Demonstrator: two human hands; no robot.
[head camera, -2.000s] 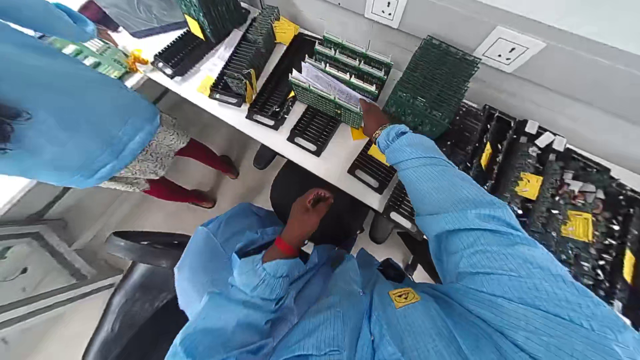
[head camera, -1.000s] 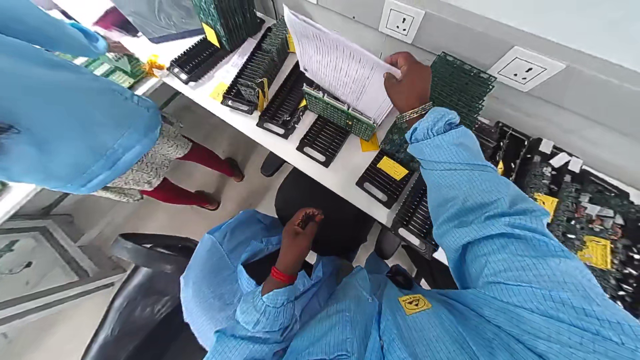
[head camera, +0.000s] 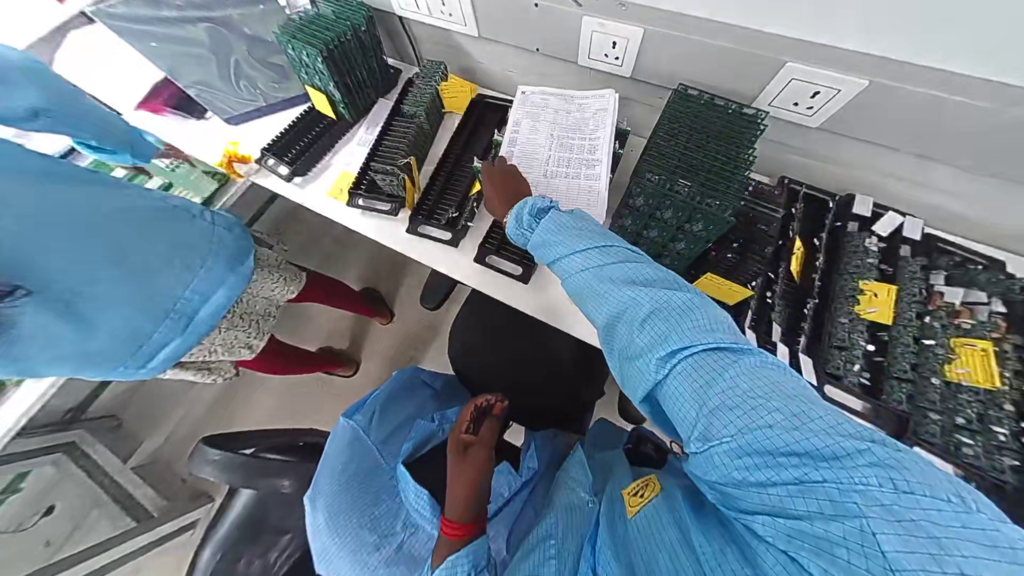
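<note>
My right hand (head camera: 504, 188) reaches over the bench, its fingers at the lower left edge of a printed paper sheet (head camera: 560, 148) lying over a rack of boards; whether it grips anything there is hidden. Left of it runs a black slotted rack (head camera: 456, 176), partly filled. A short black rack end (head camera: 506, 254) shows below the hand. Stacked green circuit boards (head camera: 692, 176) stand right of the sheet. My left hand (head camera: 474, 448), with a red band at the wrist, is raised near my lap, fingers curled around small dark pieces that I cannot identify.
A person in a blue coat (head camera: 104, 264) stands at the left. Another rack of boards (head camera: 404, 136) and a tall board stack (head camera: 336, 60) line the bench. Crowded black racks (head camera: 864, 312) fill the right side. Wall sockets (head camera: 610, 48) are behind. A black chair (head camera: 256, 496) is at lower left.
The paper, among the boards two seconds ago and lifted upright one second ago, now lies flat over the rack. My right hand has moved from its right side to its lower left edge.
</note>
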